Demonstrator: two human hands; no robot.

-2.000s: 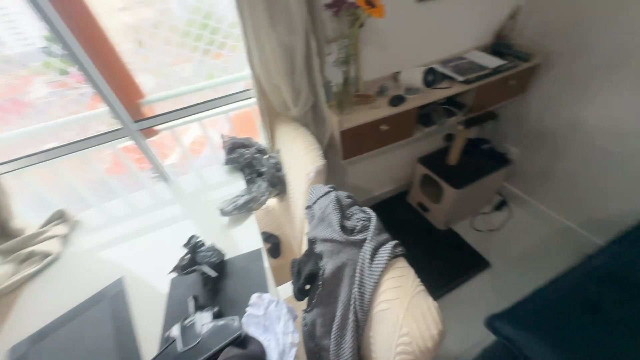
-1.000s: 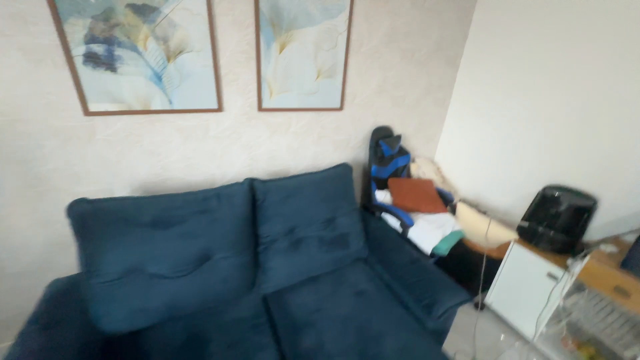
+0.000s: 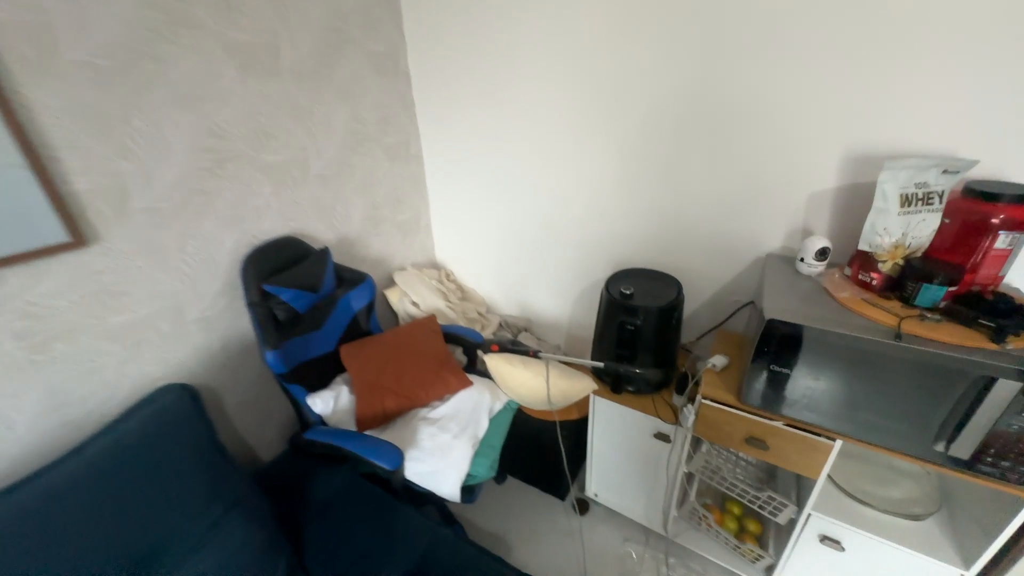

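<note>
Neither my left hand nor my right hand shows in the head view. A blue and black gaming chair (image 3: pixel 276 336) stands in the corner, with a rust-colored cushion (image 3: pixel 404 368) lying on white cloth (image 3: pixel 444 432) and green cloth (image 3: pixel 490 448) on its seat. Beside it a cream cushion (image 3: pixel 536 382) lies under a thin metal pole with a black handle. A black air fryer (image 3: pixel 638 328) stands on a wooden counter, left of a microwave (image 3: pixel 864 392).
A dark blue sofa (image 3: pixel 120 488) fills the lower left. On the microwave are a small white camera (image 3: pixel 814 254), a whey pouch (image 3: pixel 900 216) and a red tub (image 3: pixel 988 232). Wire baskets (image 3: pixel 744 488) with fruit sit in the white cabinet. A cord (image 3: pixel 564 448) hangs to the floor.
The view has swung far, from the window and desk past the sofa to the corner with the chair and microwave. No moved object is plain.
</note>
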